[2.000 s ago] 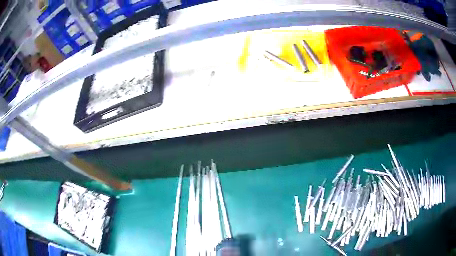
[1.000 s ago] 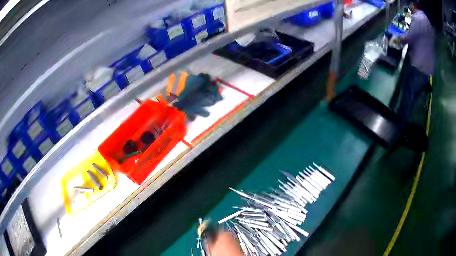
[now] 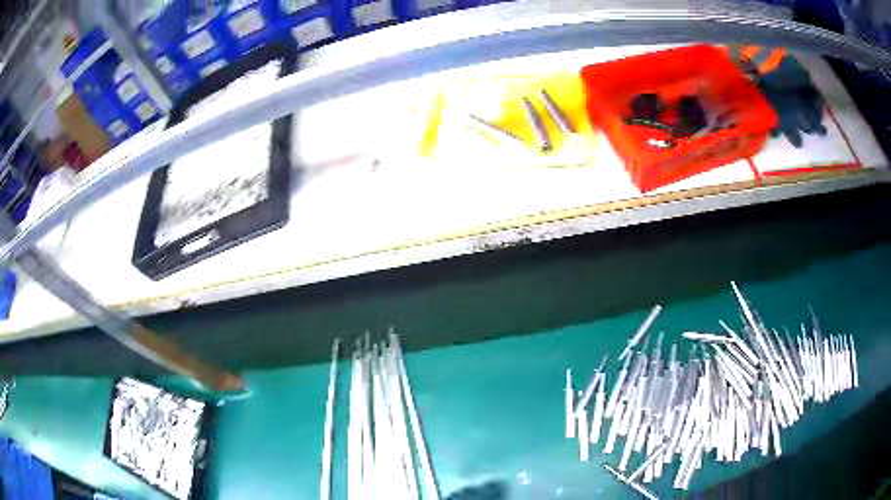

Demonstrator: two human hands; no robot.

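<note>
A heap of short silver metal shafts lies on the green bench at the right, many with a thinner end, some in a rough row at its right side. Long metal rods lie left of it, running off the bottom edge. A blurred dark grey-green patch at the bottom edge, between rods and heap, may be part of my gloved left hand; its grip does not show. My right hand is not in view.
A filled black tray sits on the bench at the left. The raised white shelf holds a black crate, a yellow tray with metal pins, a red bin and gloves. A metal post stands at the left.
The view swung right along the bench, then back left. The bare hand seen at the bottom one second ago is out of view. The heap looks much the same as two seconds ago.
</note>
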